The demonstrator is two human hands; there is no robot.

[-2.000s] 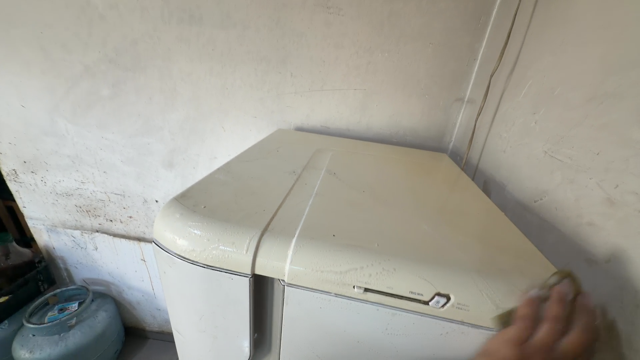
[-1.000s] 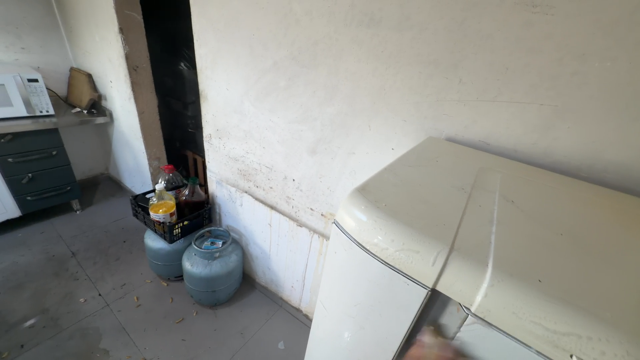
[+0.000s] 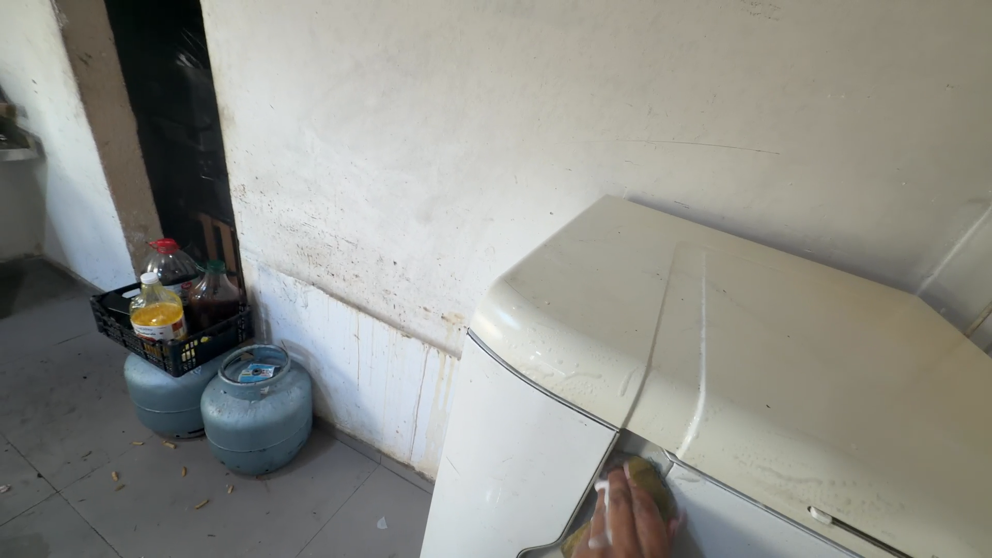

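Note:
My right hand [image 3: 632, 511], with white suds on its fingers, holds a yellow-green sponge [image 3: 651, 484]. It presses the sponge into the grey recess between the two white front panels of a large appliance that looks like a refrigerator [image 3: 814, 333]. The cream top has a rounded front edge with wet drops and streaks, and a raised ridge runs across it from front to back. A slider slot [image 3: 852, 535] shows at the lower right of the front edge. My left hand is out of view.
Two blue-grey gas cylinders [image 3: 260, 426] stand on the tiled floor at the left. A black plastic crate [image 3: 178, 356] with several bottles rests on the rear one. A stained wall [image 3: 387, 194] rises behind the appliance, beside a dark doorway [image 3: 174, 132].
Two seconds ago my right hand was at the right end of the appliance's front edge; now it is in the recess between the front panels. The view has swung left, then partly back.

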